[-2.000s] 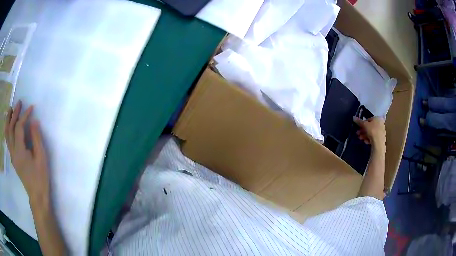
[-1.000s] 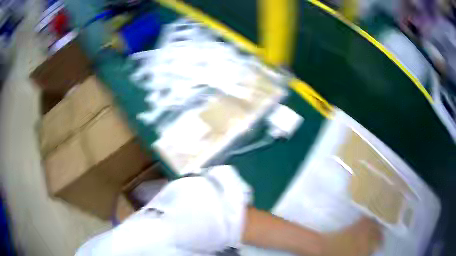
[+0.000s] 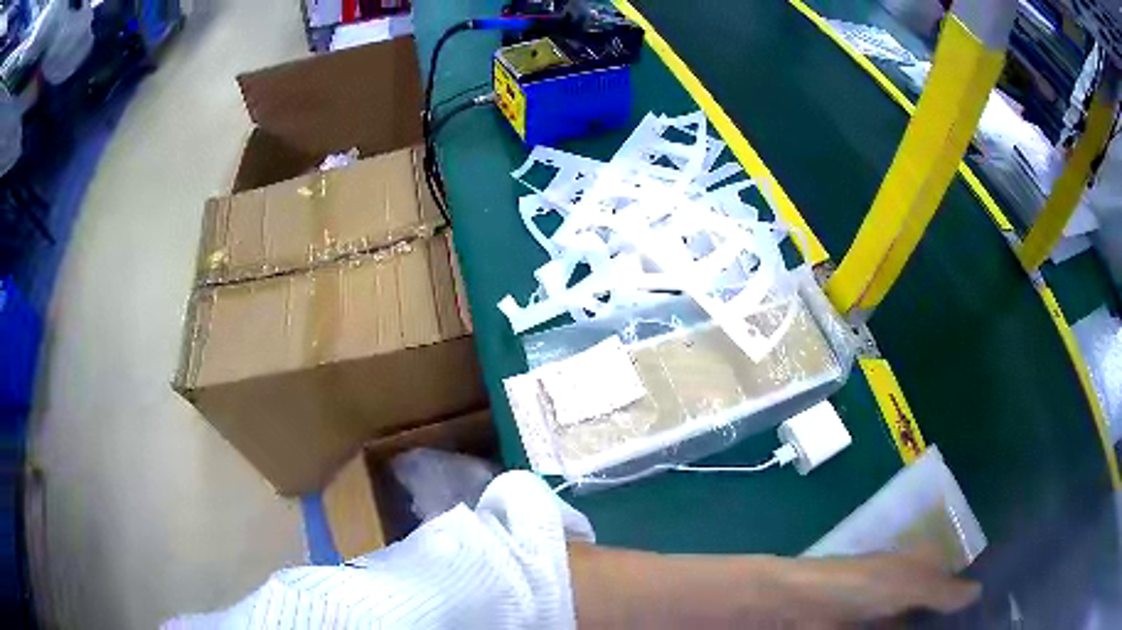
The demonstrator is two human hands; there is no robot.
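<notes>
My left hand reaches in at the bottom right, blurred, with its fingers stretched to the right. A dark, blurred flat thing, possibly a black phone case, lies just beyond the fingertips at the lower right edge. Whether the fingers touch or hold it cannot be told. Part of a pale sheet with a tan area, likely the adhesive sheet, shows just above my left hand. My right hand is not in view.
Bagged adhesive sheets, tangled waste frames and a white charger lie on the green bench. Behind are a blue device and a yellow post. Cartons stand at left.
The view has swung from the right-side carton to the bench's left side. My right hand has left the black cases in that carton and gone out of view.
</notes>
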